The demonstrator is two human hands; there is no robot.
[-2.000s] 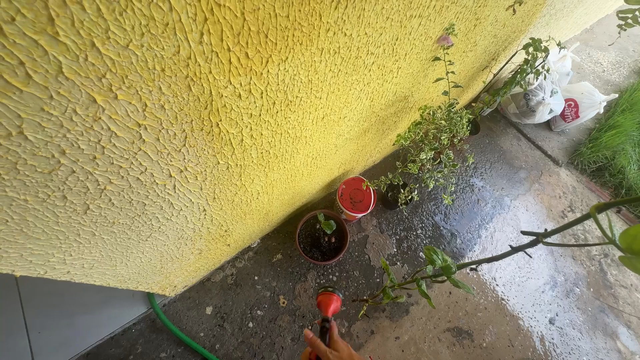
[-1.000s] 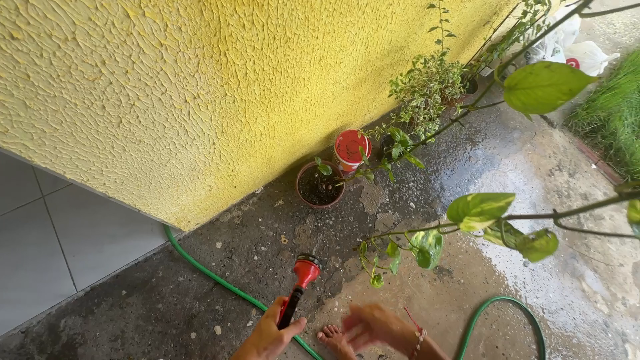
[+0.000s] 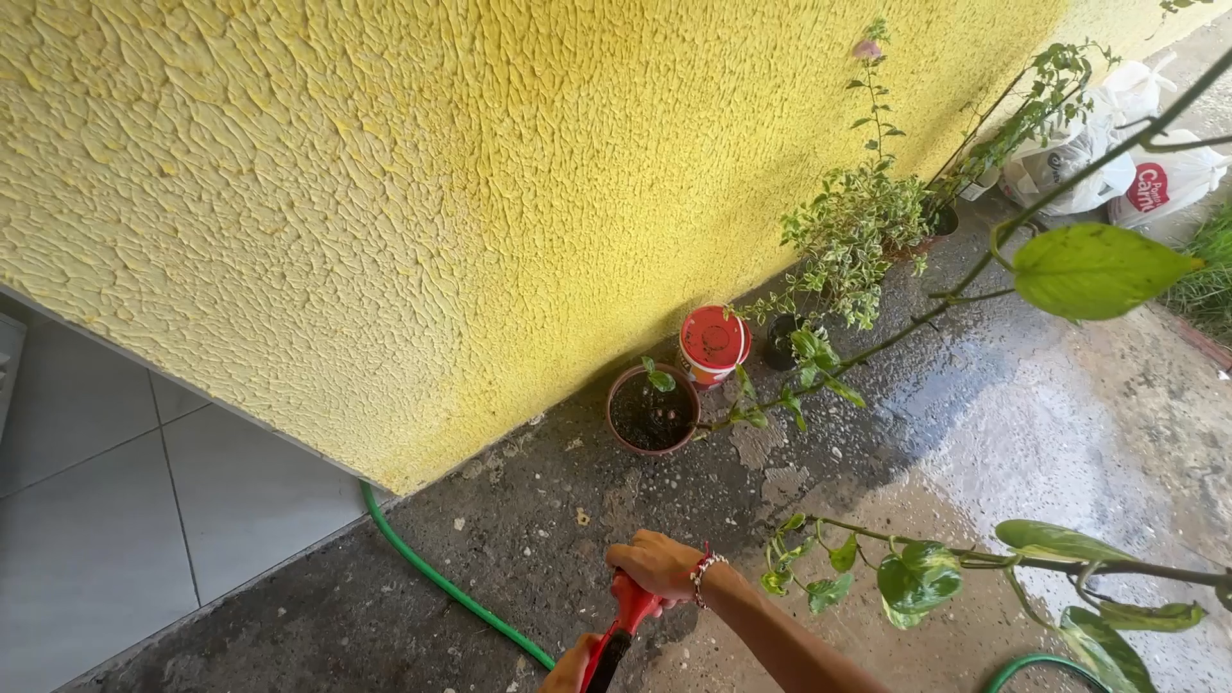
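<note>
At the bottom of the head view, my right hand, with a beaded bracelet at the wrist, is closed over the head of a red and black hose nozzle. My left hand grips its handle, partly cut off by the lower edge. Beyond my hands stands a round brown pot with dark soil and a small green seedling. A bucket with a red lid touches or nearly touches the pot, beside the wall.
A textured yellow wall rises behind the pots. A green hose crosses the dark, wet floor from the wall corner. Variegated leafy plants stand along the wall, with white plastic bags farther off. Vine stems reach in from the right.
My right hand, apart from the nozzle one second ago, has moved left onto its head and closed around it. The left hand still holds the handle.
</note>
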